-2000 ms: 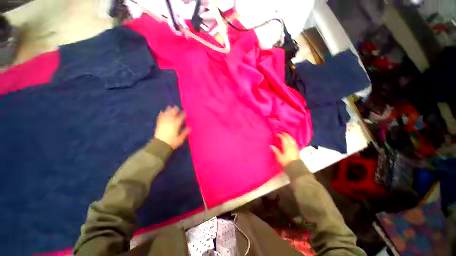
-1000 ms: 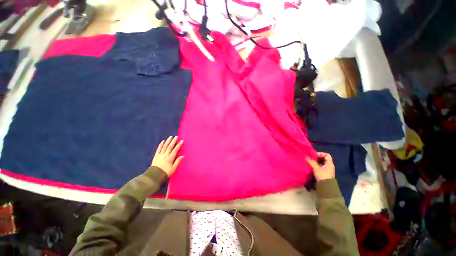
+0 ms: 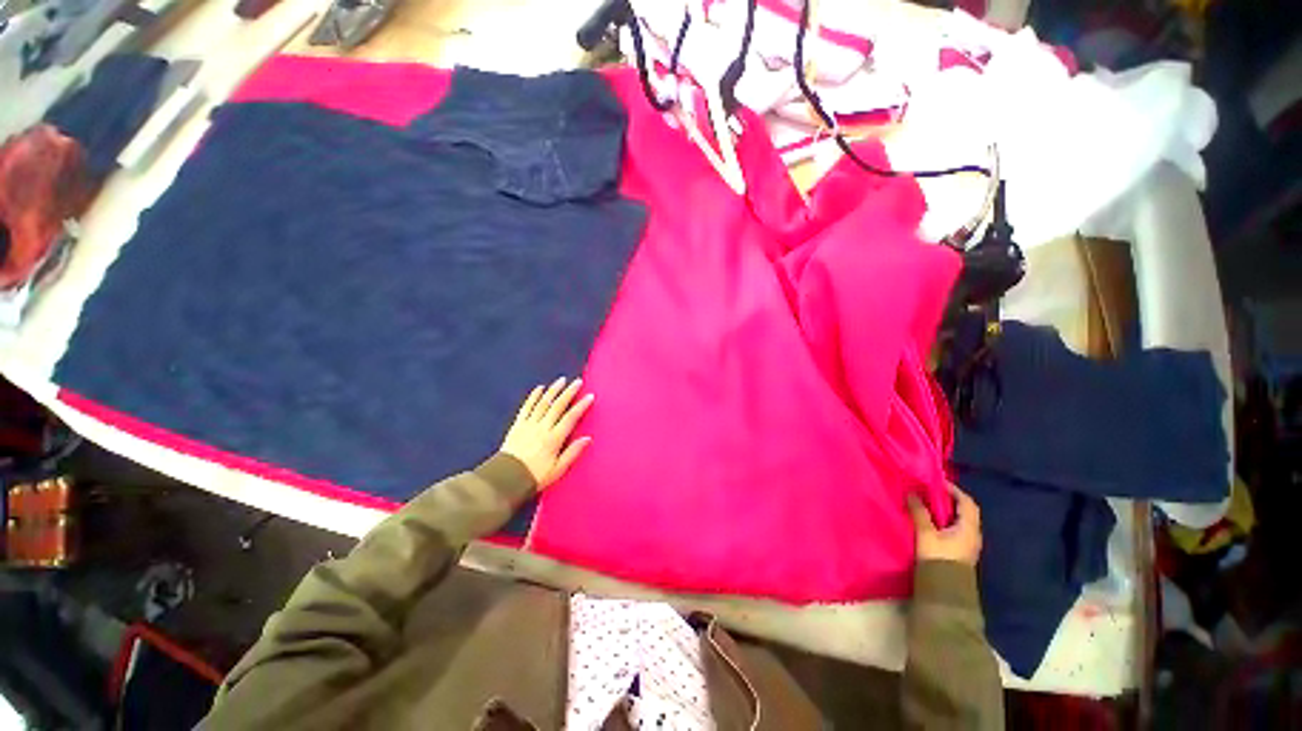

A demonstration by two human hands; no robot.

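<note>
A large navy panel (image 3: 343, 286) lies flat on bright pink fabric (image 3: 700, 414), with a pink strip showing along its front and far edges. A small curved navy piece (image 3: 550, 136) lies at the panel's far right corner. My left hand (image 3: 548, 431) rests flat, fingers spread, at the panel's right edge where navy meets pink. My right hand (image 3: 948, 526) pinches the pink fabric's right edge, which is gathered in folds there.
Folded navy fabric (image 3: 1092, 414) lies at the right. A black tool with cords (image 3: 988, 264) stands beside the pink folds. White and pink pieces (image 3: 843, 72) and a translucent white heap (image 3: 1099, 129) lie at the far side. Reddish and navy scraps (image 3: 43, 200) lie far left.
My right hand has gone from touching the pink fabric's top to gripping its right edge. The bunched pink folds are more spread out. The view has shifted across the table.
</note>
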